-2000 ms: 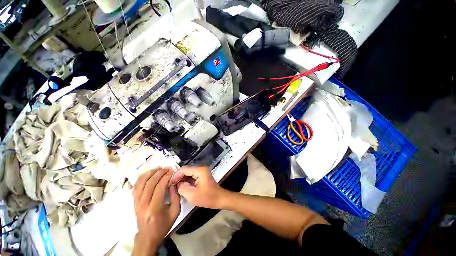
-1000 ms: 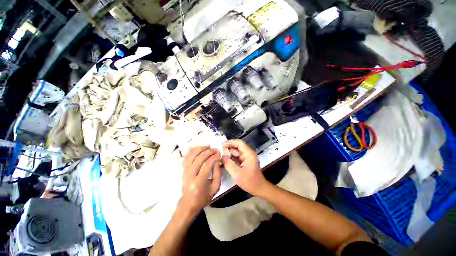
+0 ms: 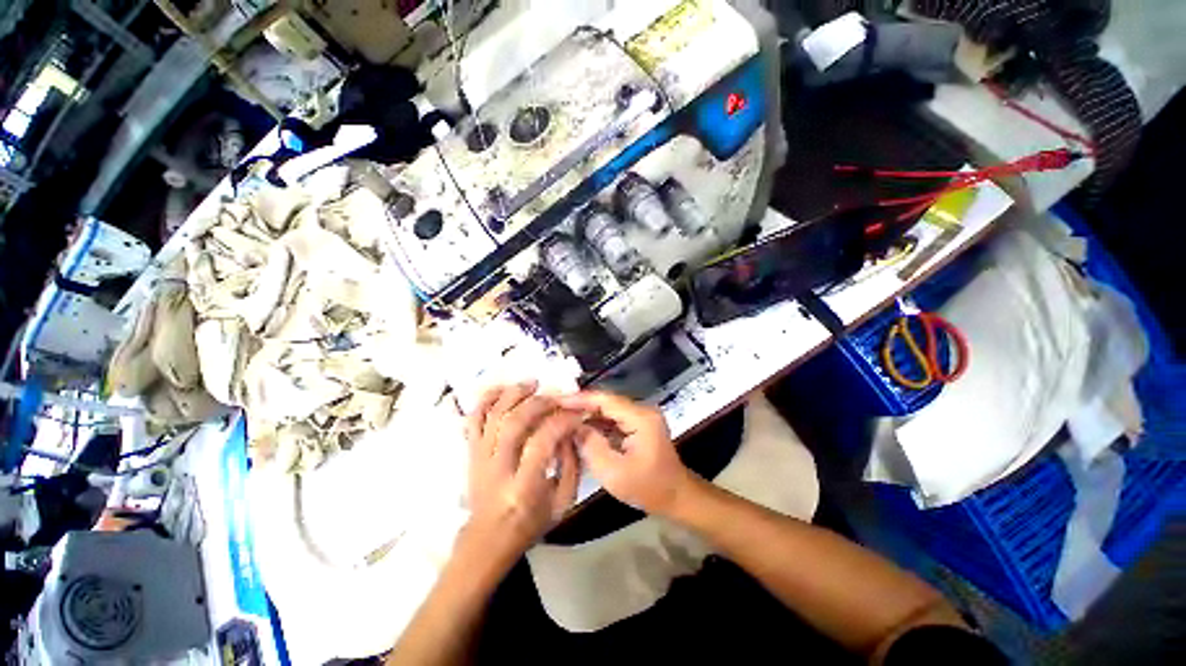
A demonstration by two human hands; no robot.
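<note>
My left hand [image 3: 518, 455] and my right hand [image 3: 630, 449] are close together at the front of the white overlock machine [image 3: 520, 143]. Their fingers meet on a pale beige fabric piece [image 3: 510, 364], which is overexposed and runs towards the dark presser foot area [image 3: 568, 319]. The fingers hide the held edge. A larger beige panel [image 3: 371, 501] lies on the table left of my left hand. Another beige panel with a curved edge [image 3: 592, 586] hangs below the table edge, partly under my right forearm.
A crumpled beige pile [image 3: 293, 312] lies left of the machine. Right of it are a dark flat object [image 3: 767, 271] and red cords [image 3: 962, 172]. A blue crate [image 3: 988, 559] holds white fabric [image 3: 1001, 377] and orange-red looped scissors [image 3: 926, 351]. A second machine motor [image 3: 124, 601] stands far left.
The view has swung left since two seconds ago, so the machine and crate sit further right. Both hands stay together on the fabric, with small finger shifts.
</note>
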